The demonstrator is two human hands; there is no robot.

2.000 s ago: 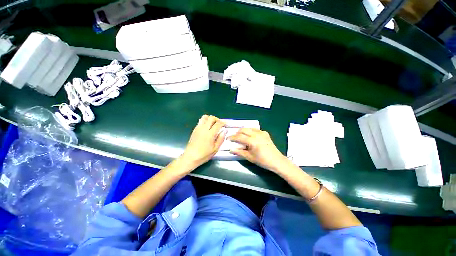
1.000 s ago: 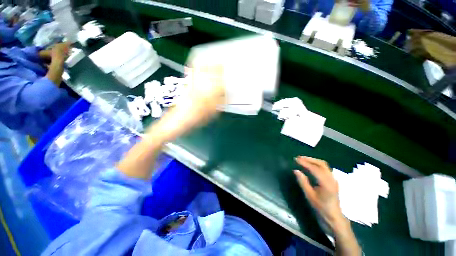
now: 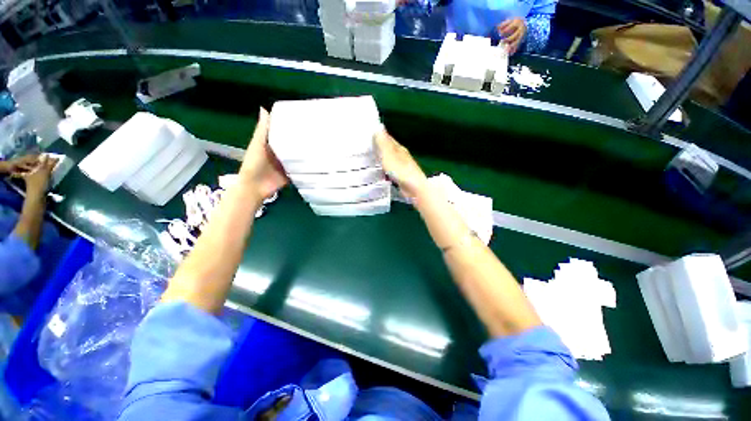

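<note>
A stack of white boxes (image 3: 329, 152) stands on the dark green bench (image 3: 329, 263) in front of me. My left hand (image 3: 262, 160) is pressed against its left side and my right hand (image 3: 398, 164) against its right side, so the stack is held between both hands. Its top is slightly offset from the lower boxes. White card inserts (image 3: 468, 210) lie behind my right forearm, partly hidden by it. More flat card inserts (image 3: 572, 304) lie to the right.
Coiled white cables (image 3: 198, 210) and another box stack (image 3: 148, 156) are at the left. White boxes (image 3: 696, 308) stand at the right. Clear bags (image 3: 103, 316) fill a blue bin (image 3: 276, 349). Another person's hands (image 3: 33, 168) are at far left; a person stands across the line.
My left hand has moved from the blurred top of the stack to its left side. My right hand has left the bench by the card pile and come to its right side. The view has shifted.
</note>
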